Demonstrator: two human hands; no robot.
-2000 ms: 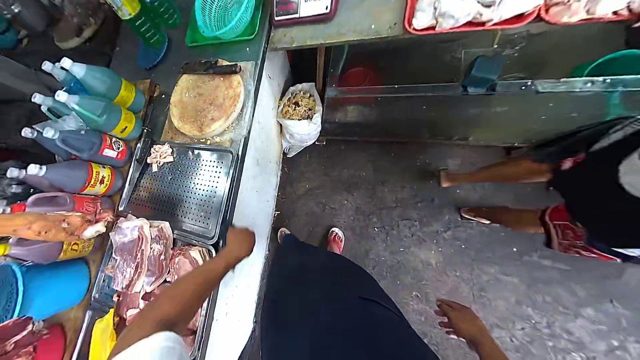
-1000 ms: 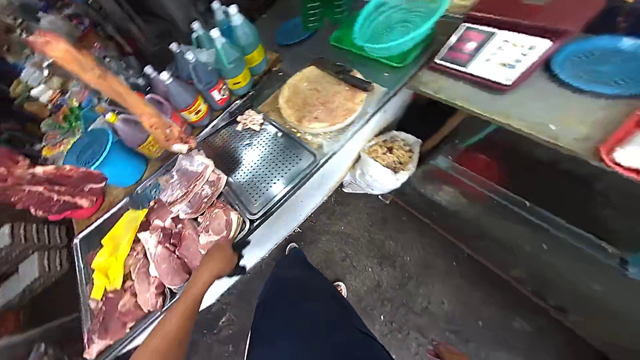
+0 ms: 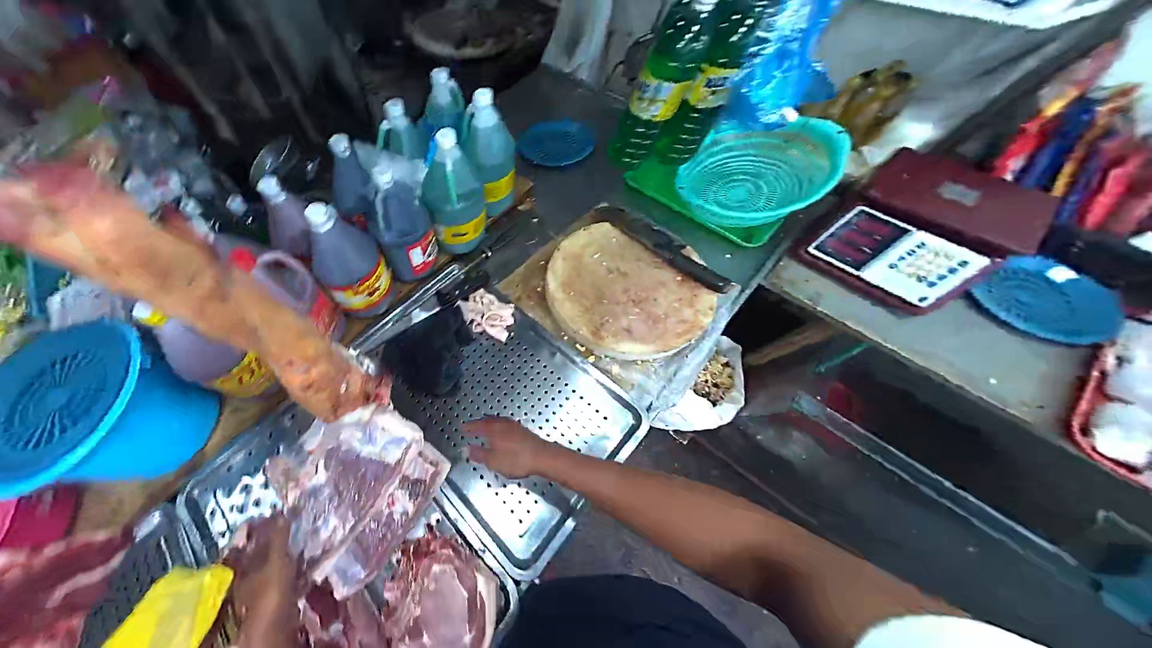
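My right hand (image 3: 508, 447) reaches in from the lower right, palm down over the perforated metal tray (image 3: 549, 387), with nothing visible in it. Blurred at the lower left, my left hand (image 3: 265, 576) is at the meat pile, beside a slab of raw meat (image 3: 355, 486) and a yellow sheet or bag (image 3: 175, 607); its fingers are unclear. Other raw cuts (image 3: 441, 589) lie below the slab. A small piece of pale meat or fat (image 3: 487, 315) rests at the tray's far edge. Past the tray is a round chopping board (image 3: 630, 288) with a dark knife or cleaver (image 3: 670, 250) on it.
A long piece of meat (image 3: 225, 297) hangs across the left, before bottles (image 3: 346, 256). A blue bucket (image 3: 153, 414) stands at left. Behind are a green basket (image 3: 760, 171) and large green bottles (image 3: 675, 81). A digital scale (image 3: 900, 256) and blue plate (image 3: 1048, 297) sit right.
My right hand has come in over the perforated tray. My left hand has moved from the tray's near edge to among the meat. The view has swung toward the counter.
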